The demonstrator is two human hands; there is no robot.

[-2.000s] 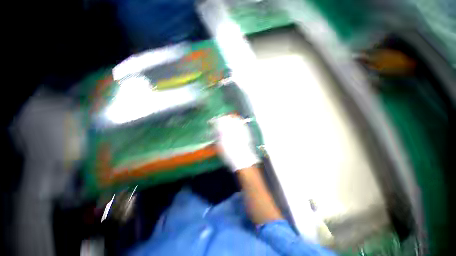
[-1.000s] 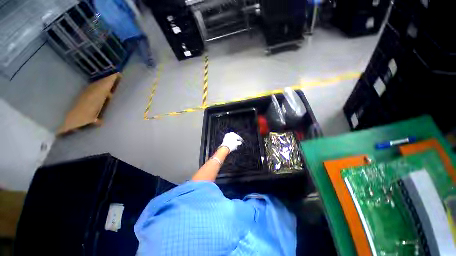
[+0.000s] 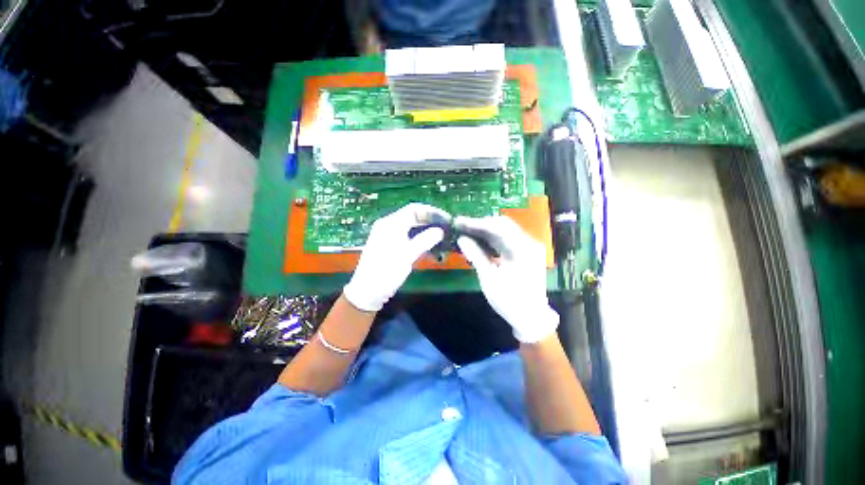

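Note:
My left hand (image 3: 391,254), in a white glove, and my right hand (image 3: 509,275), in a white glove with dark fingertips, meet over the near edge of the green circuit board (image 3: 365,204). Between their fingertips they hold small black parts (image 3: 441,244); how many is hidden by the fingers. The board lies on the orange jig (image 3: 297,248). A long white heatsink bar (image 3: 413,149) crosses the board, with a finned heatsink (image 3: 446,80) behind it and a yellow strip (image 3: 453,115) along its base.
A black electric screwdriver (image 3: 563,185) with a blue cord lies right of the board. A blue marker pen (image 3: 292,149) lies at left. The black bin (image 3: 142,365) holds screws (image 3: 277,319). The conveyor (image 3: 688,284) on the right carries another board (image 3: 654,112). A person's sleeve (image 3: 436,19) shows beyond the bench.
The view has turned from the bin back to the bench. My left hand has come from the black-parts tray to the board's near edge, and my right hand is now in view beside it.

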